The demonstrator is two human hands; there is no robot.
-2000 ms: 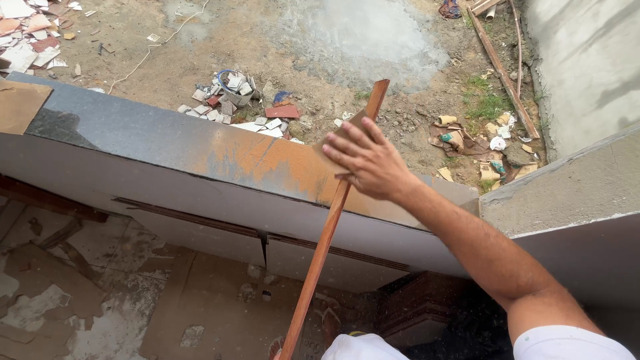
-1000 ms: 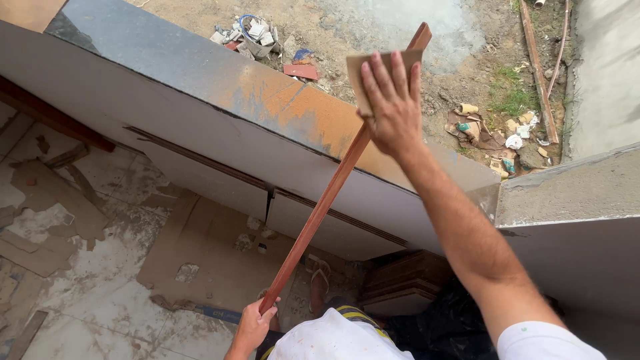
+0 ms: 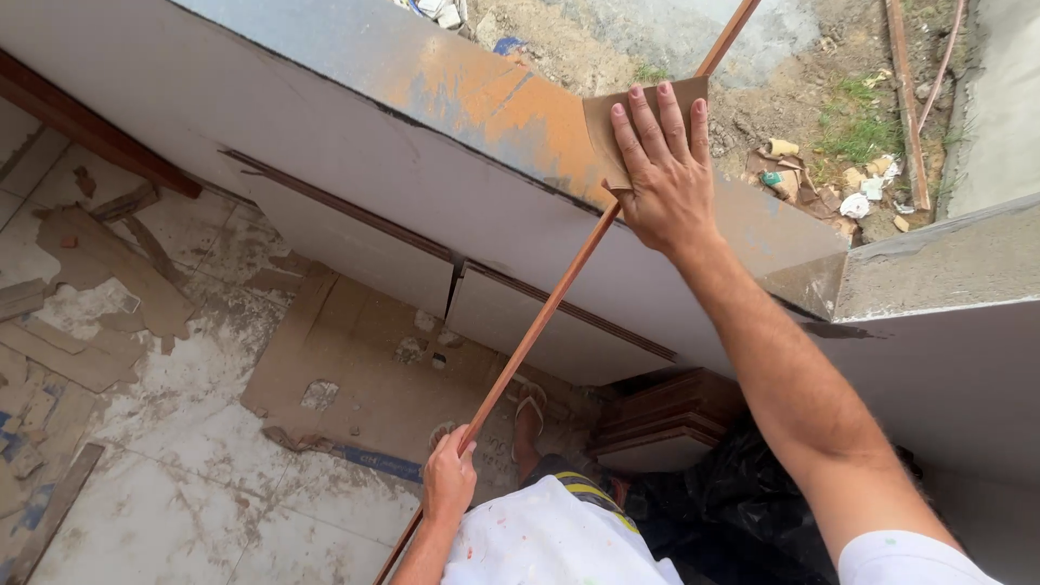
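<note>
A long, narrow reddish-brown wooden strip (image 3: 540,325) slants from the bottom centre, over the windowsill, to the top right. My left hand (image 3: 449,475) is closed round its lower part, near my white shirt. My right hand (image 3: 670,175) lies with fingers spread and flat on a brown sheet of sandpaper (image 3: 605,134), which rests over the strip above the stone sill. Part of the strip is hidden under the sheet and hand, and its far end runs out of view.
The grey sill (image 3: 455,89), stained orange, tops a white wall. Below are flat cardboard (image 3: 357,357), leaning panels (image 3: 561,325), stacked wooden pieces (image 3: 662,414) and a black plastic sheet (image 3: 723,504). Outside lie rubble and a wooden board (image 3: 906,106). A rough ledge (image 3: 942,252) adjoins the sill.
My right hand and the brown sheet have moved down along the strip, away from its far end. The view has come closer to the sill. My left hand still grips the strip.
</note>
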